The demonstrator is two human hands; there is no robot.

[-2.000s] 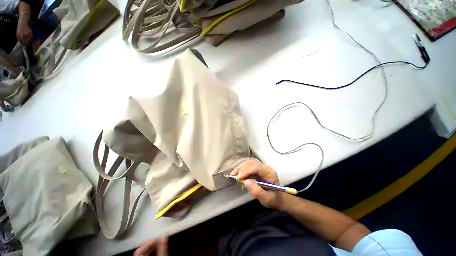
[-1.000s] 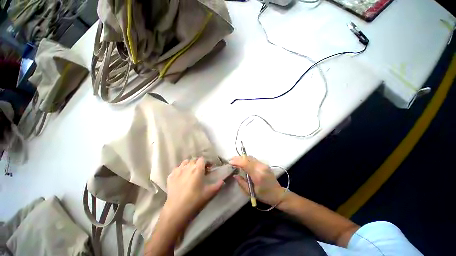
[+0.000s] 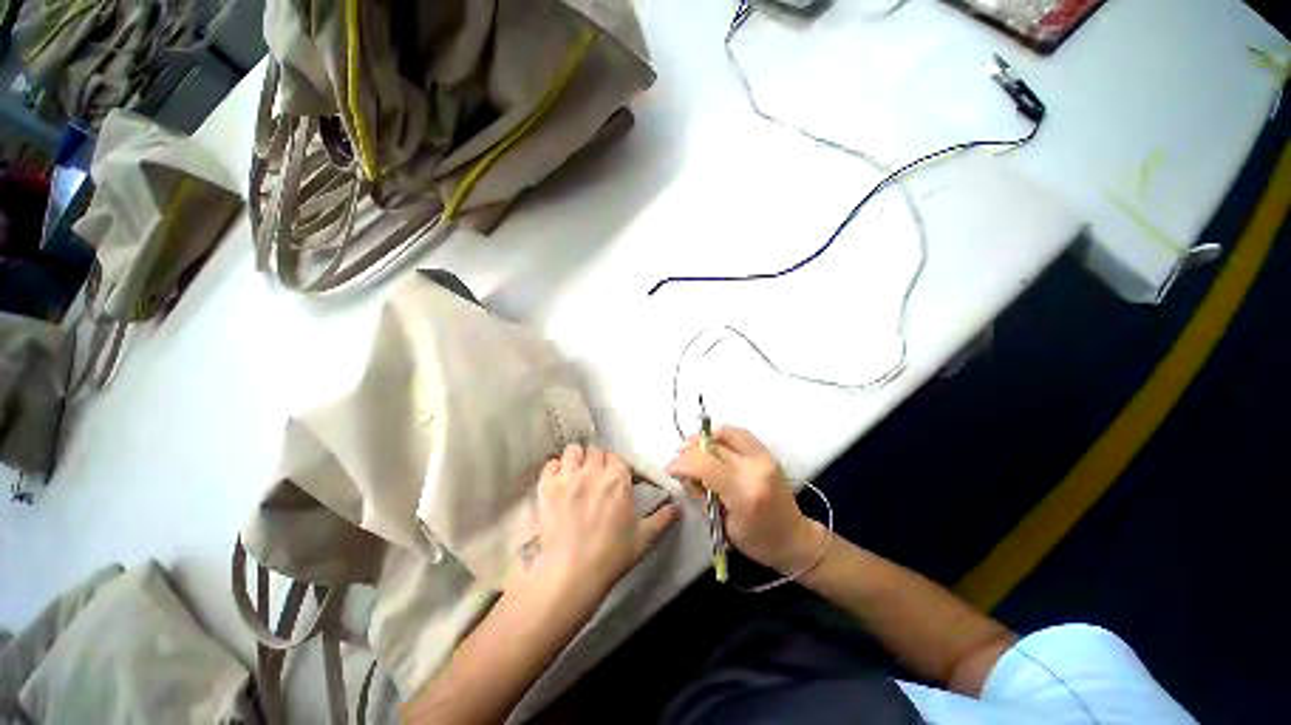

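A beige tote bag (image 3: 453, 411) lies in soft folds on the white table in front of me, its straps looping out at its left. My left hand (image 3: 588, 513) is on the bag's right side and grips the cloth near the edge. My right hand (image 3: 750, 496) holds the slim thread-burning pen (image 3: 714, 517), its metal tip pointing up and away from me, its yellow end towards me. The right hand is beside the bag's right corner; whether its fingertips also touch the cloth is unclear. The pale tool cord (image 3: 821, 380) curls over the table.
A bag pile (image 3: 496, 85) with yellow lines is at the back left. More beige bags (image 3: 135, 652) lie at lower left and far left. A black lead (image 3: 850, 227) lies right of centre. A red-edged board (image 3: 1041, 17) is at the far edge. The table edge runs down the right side.
Since two seconds ago, my left hand came onto the bag, and the pen turned from pointing left to pointing away. Over the last second, my left hand moved slightly right along the cloth.
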